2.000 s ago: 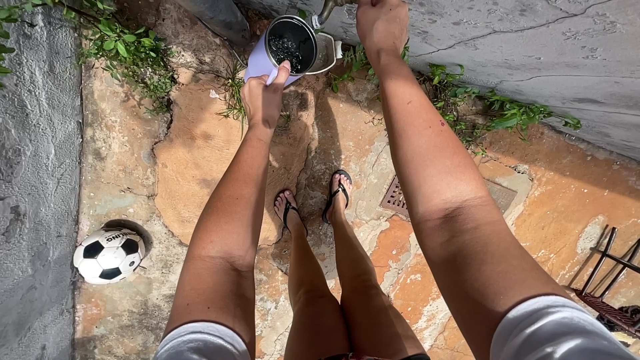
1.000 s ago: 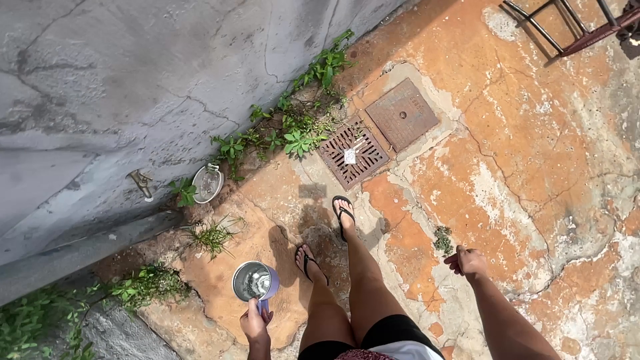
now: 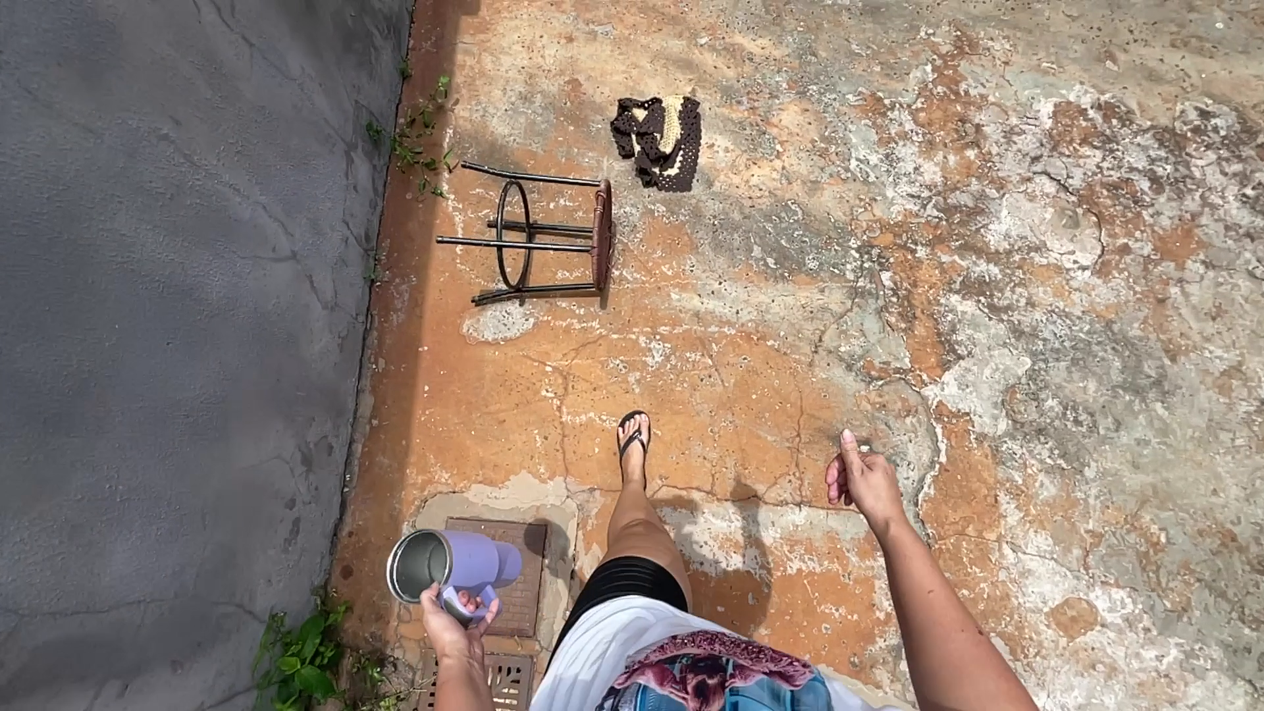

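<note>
My left hand (image 3: 461, 617) grips the handle of a lilac tumbler with a metal interior (image 3: 474, 561), low on the left. The tumbler is tilted, its open mouth facing left and up, and I see no lid on it. On the right, my right hand (image 3: 864, 476) hangs over the floor with the thumb pointing up and the fingers curled. Whether something small lies between its fingers is not clear. One foot in a black flip-flop (image 3: 634, 439) is ahead of me on the worn orange floor.
A grey wall (image 3: 188, 326) runs along the left, with weeds (image 3: 301, 657) at its base. A metal-legged stool (image 3: 601, 237) lies on its side ahead, near a brown and cream crocheted cloth (image 3: 671, 143). Below the tumbler are a metal cover (image 3: 518, 602) and a drain grate (image 3: 509, 681).
The view has moved away from the tap, bringing the whole stool and the cloth in. My left hand still holds the tumbler. My right hand, at the tap earlier, now hangs on the right.
</note>
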